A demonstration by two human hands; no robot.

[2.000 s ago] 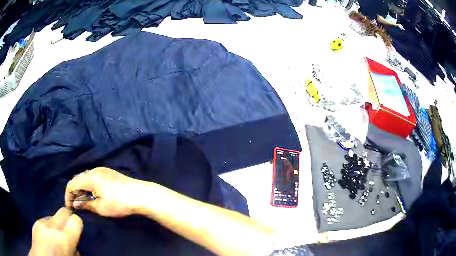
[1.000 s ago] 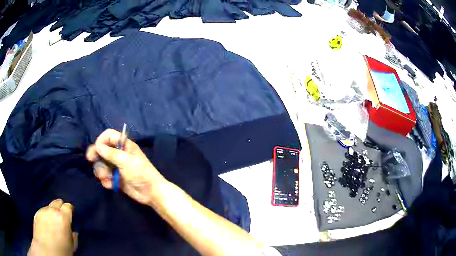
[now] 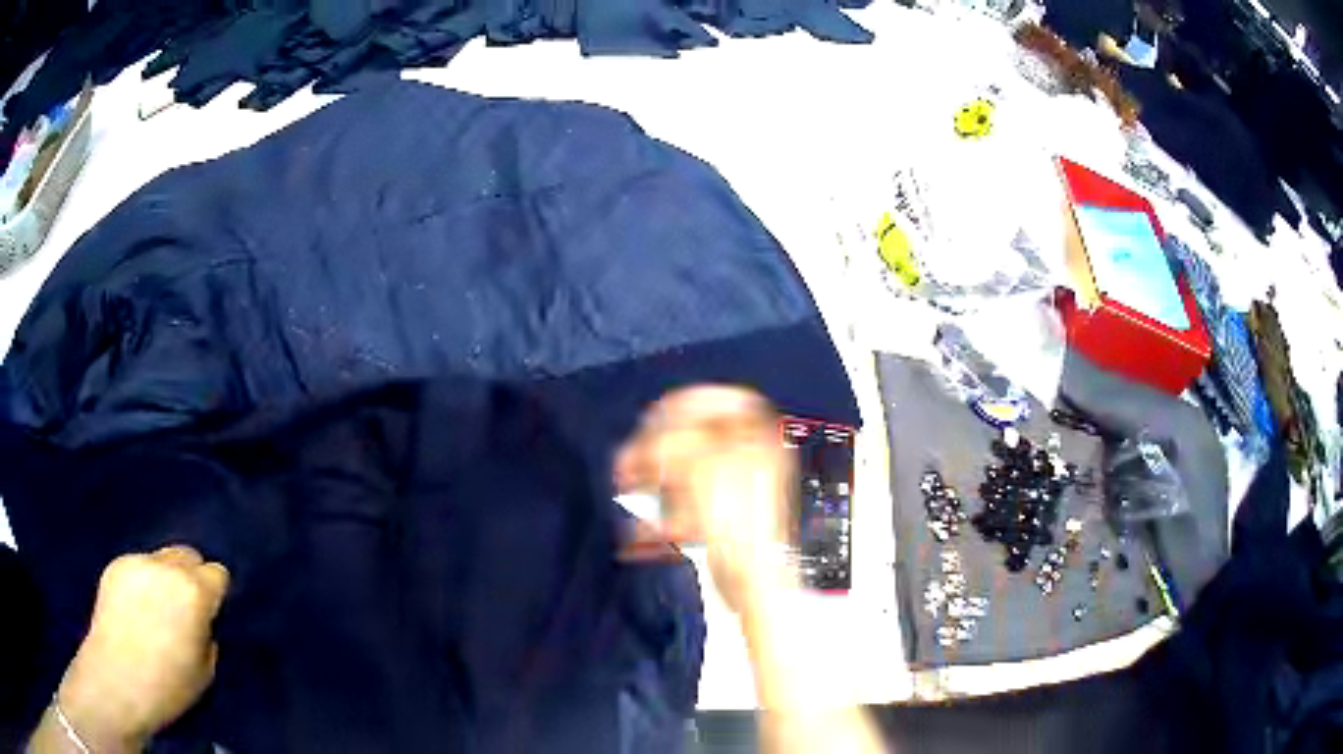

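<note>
The dark navy shell fabric is bunched in front of me. Its shinier blue lining spreads in a wide curve behind it. My left hand is closed on the dark fabric at the lower left. My right hand is blurred, above the fabric's right edge and partly over the red-edged smartphone. Its fingers look curled, but the blur hides whether they hold anything. No needle or thread can be made out.
A grey cloth at the right bears clusters of black and silver fasteners. Behind it are clear plastic bags and an open red box. A latticed crate is at far left, dark fabric pieces at the far edge.
My right hand has moved from over the middle of the fabric to the right, toward the smartphone. The blue tool seen in it earlier cannot be made out. My left hand has barely moved.
</note>
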